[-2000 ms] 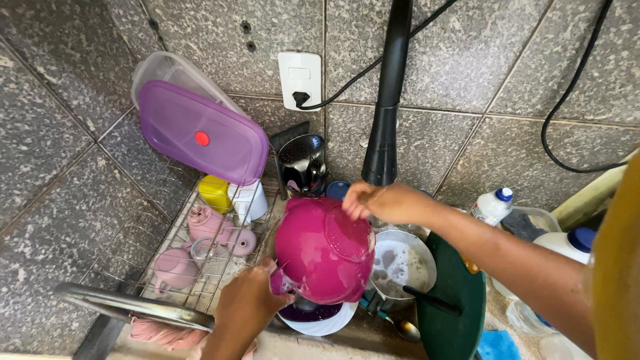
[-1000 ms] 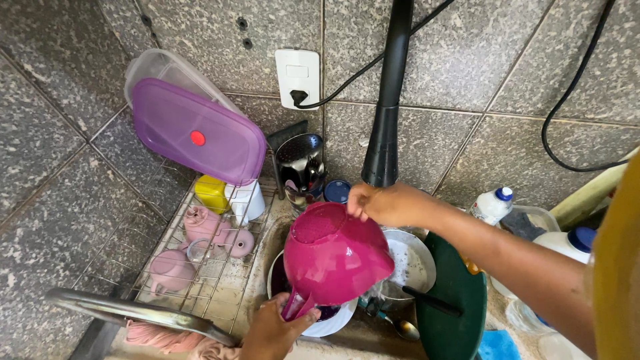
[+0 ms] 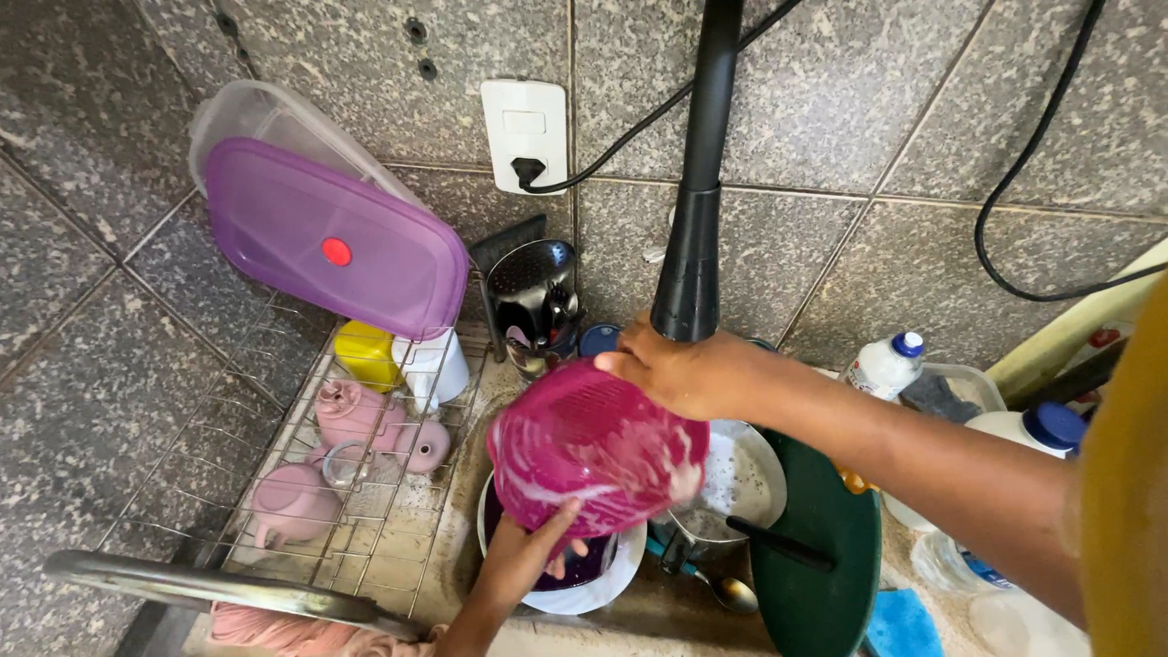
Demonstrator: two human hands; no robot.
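Note:
A wet magenta plastic bowl [image 3: 598, 452], streaked with suds, is tilted over the sink. My left hand [image 3: 534, 552] grips its lower edge, thumb on the outside. My right hand [image 3: 666, 370] is at the upper rim, just under the end of the black faucet pipe [image 3: 698, 228]; whether its fingers grip the bowl is unclear. Beneath the bowl are a white bowl [image 3: 593, 593] and a dark purple dish [image 3: 573, 568]. To the right stands a metal pot [image 3: 753, 465] of foamy water, with a black handle [image 3: 780, 540] across its edge. A spoon [image 3: 733, 593] lies below the pot.
Left is a wire dish rack [image 3: 365, 547] with pink pieces, a yellow container [image 3: 367, 354], a white mug [image 3: 433, 370] and a purple lid [image 3: 338, 237]. A cutlery holder [image 3: 534, 310] stands behind. Right are a green round item [image 3: 812, 566], bottles [image 3: 885, 365] and a blue sponge [image 3: 902, 625].
The magenta bowl has turned and tipped in my hands; its handle, seen in my left hand one second ago, is now largely hidden. My right hand has moved closer to the faucet pipe.

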